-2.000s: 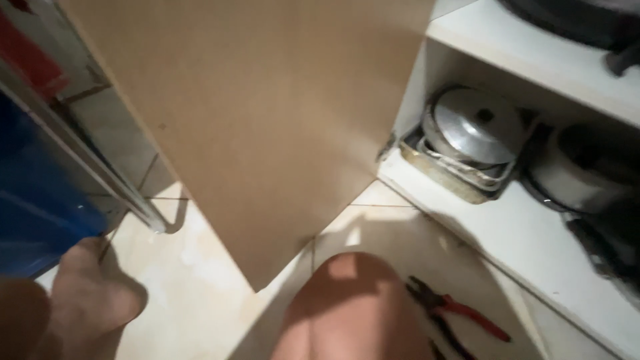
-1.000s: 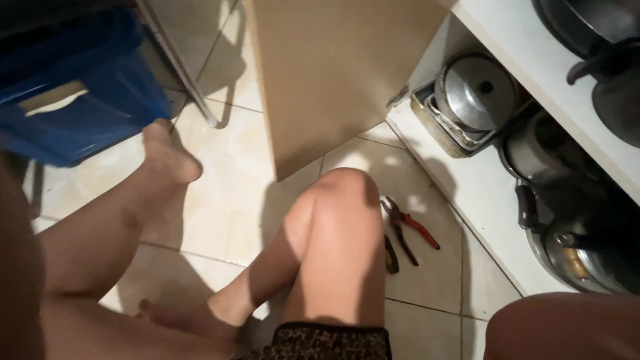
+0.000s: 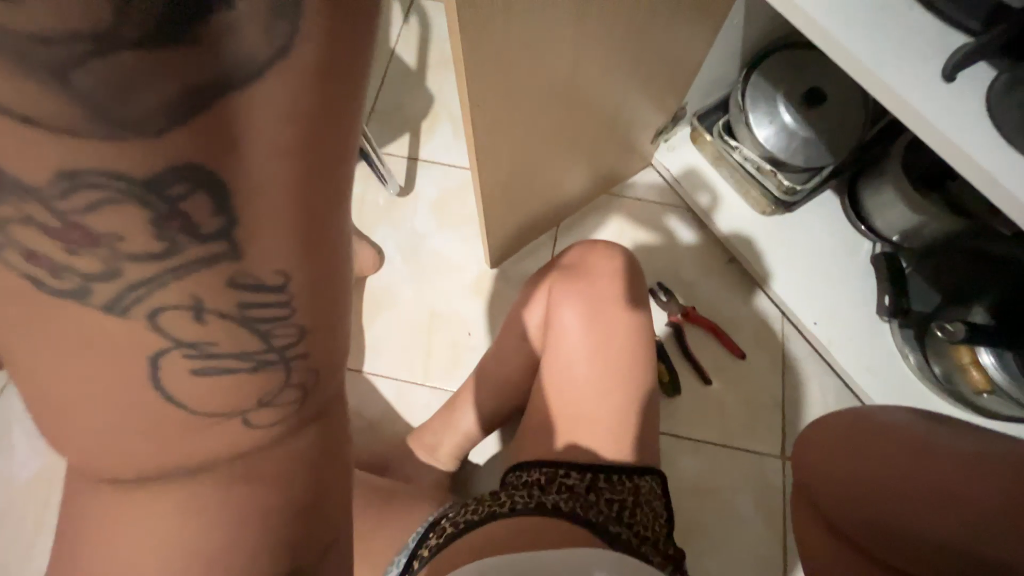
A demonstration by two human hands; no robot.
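Neither my left hand nor my right hand shows in the head view. A raised, tattooed arm fills the left side, its hand out of the frame. Red-handled pliers (image 3: 694, 330) lie spread on the tiled floor, right of a bent knee. Beside them the dark and yellow handle of a tool (image 3: 667, 370) is partly hidden by the leg. Above the knee stands a wooden cabinet door (image 3: 576, 112), swung out from the white cabinet, with a metal hinge (image 3: 670, 125) at its edge.
In the low cabinet, a round metal lid (image 3: 800, 104) rests on stacked baking pans (image 3: 740, 172). Several dark pots and pans are to its right, below a white shelf (image 3: 904, 72). A metal leg (image 3: 379, 164) stands on the floor left of the door.
A tattooed arm has come into view at the left and covers where the blue crate was seen. The pliers still lie on the floor. The view has shifted.
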